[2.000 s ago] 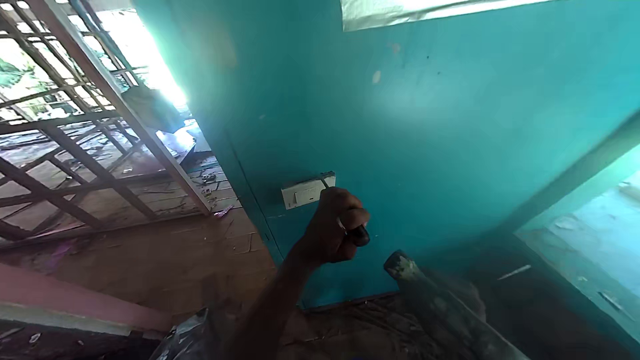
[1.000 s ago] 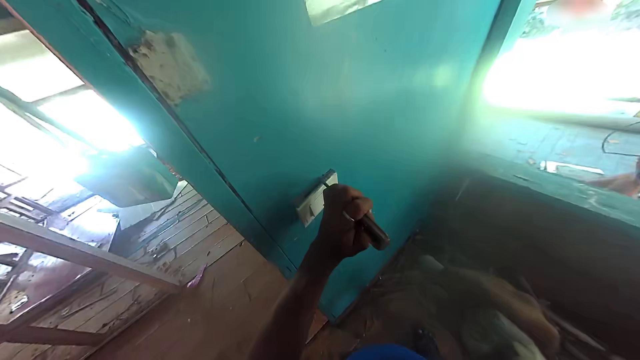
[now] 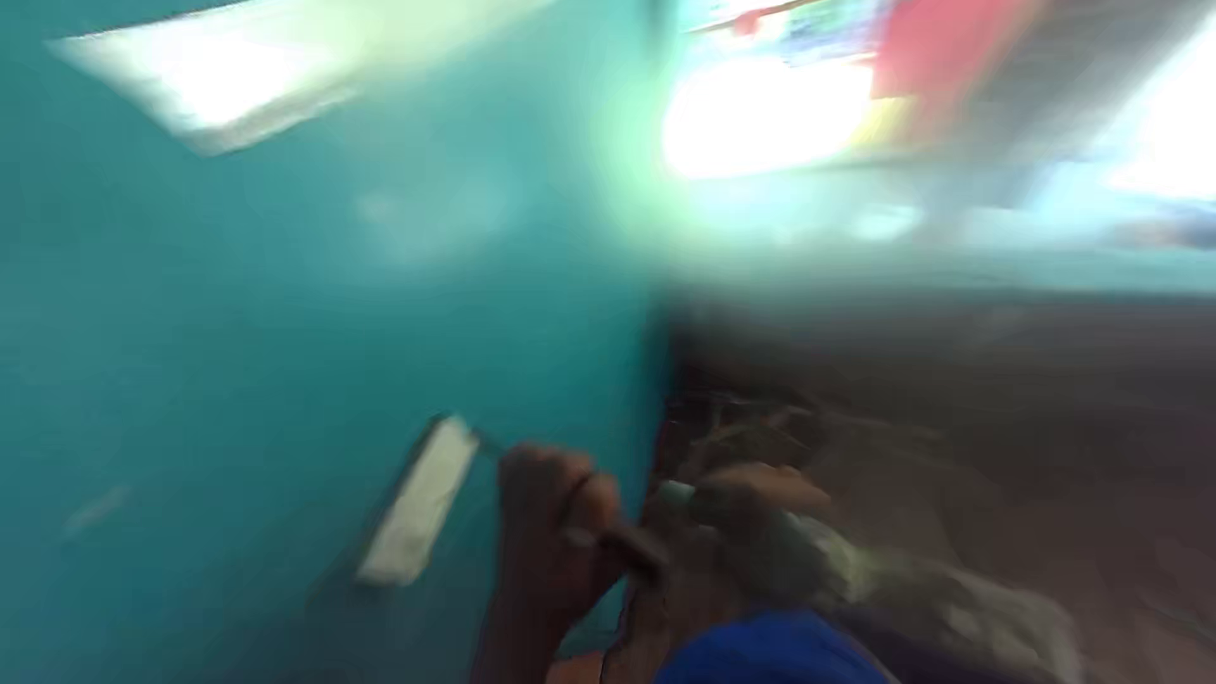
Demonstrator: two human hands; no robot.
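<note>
My left hand [image 3: 556,532] is closed around the dark handle [image 3: 635,553] of a thin-shafted hand tool, probably a screwdriver or chisel. Its shaft reaches up and left to the upper end of a whitish rectangular plate [image 3: 423,503] on the teal wall [image 3: 285,380]; whether the tip touches is too blurred to tell. To the right, my right hand [image 3: 765,486] is blurred and appears wrapped around a thick grey, roughly cylindrical object [image 3: 855,570]. That object's pale end points toward my left hand, and its kind is unclear.
A blue rounded thing [image 3: 769,651] shows at the bottom edge. Debris [image 3: 750,427] lies in the dark corner beyond my hands. A bright opening [image 3: 769,114] with a pale ledge [image 3: 950,266] is at upper right. A whitish panel [image 3: 237,76] sits high on the wall.
The view has swung strongly to the right. My left hand keeps hold of the tool by the plate. The right hand with the grey object has moved closer to the left hand than one second ago.
</note>
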